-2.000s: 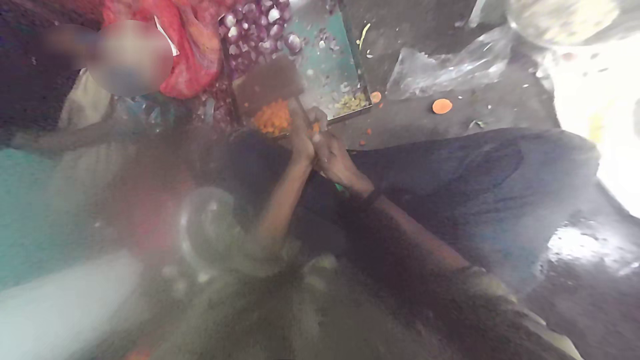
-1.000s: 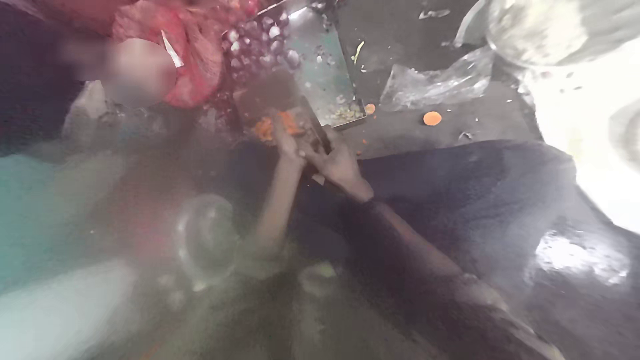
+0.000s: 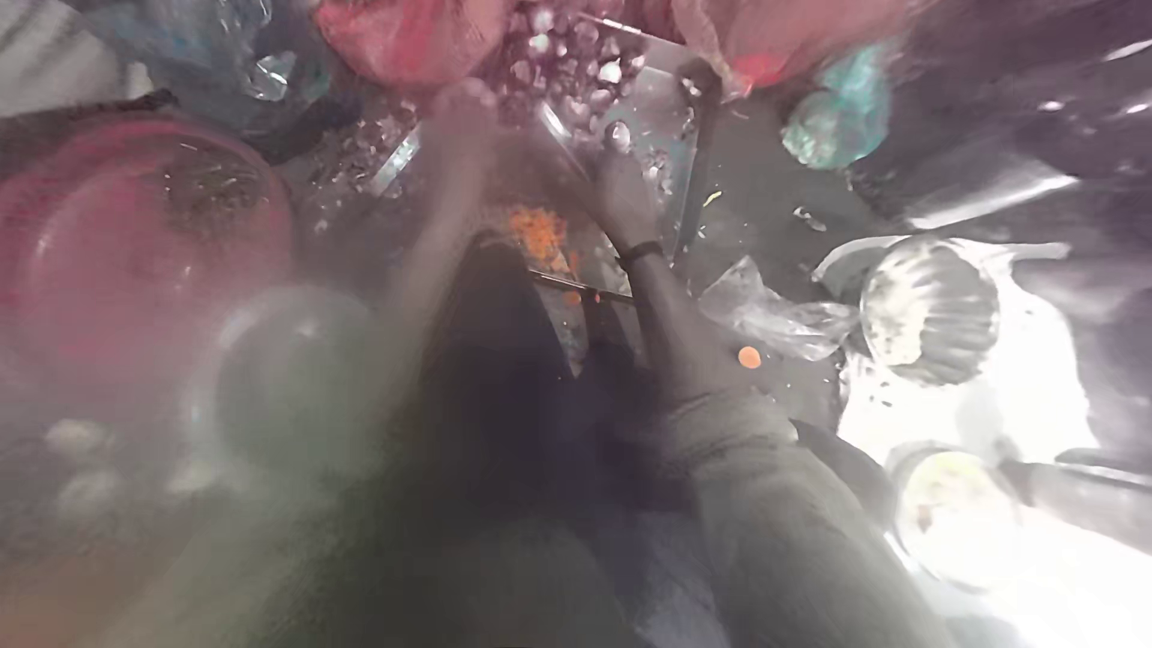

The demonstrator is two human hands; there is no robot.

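Observation:
My left hand (image 3: 466, 112) is blurred and reaches forward, at the left side of a brownish flat surface that may be a board. My right hand (image 3: 627, 193), with a dark band at the wrist, is over the near part of a metal tray (image 3: 691, 211). Whether either hand holds anything cannot be told. Finely cut orange pieces, apparently carrot, (image 3: 540, 236) lie between my forearms, near the tray's front edge. Small red onions (image 3: 576, 63) fill the far part of the tray, beyond my right hand.
A pink basin (image 3: 153, 261) and a hazy round vessel (image 3: 297, 378) stand at left. An orange slice (image 3: 750, 357) and clear plastic (image 3: 778, 315) lie right of my right forearm. Farther right is a metal bowl (image 3: 931, 310). Red bags (image 3: 409, 36) are at the top.
My hands were close together by the cut orange pieces; now they are apart and reach farther forward. The view has shifted strongly, with the pink basin now plain at left.

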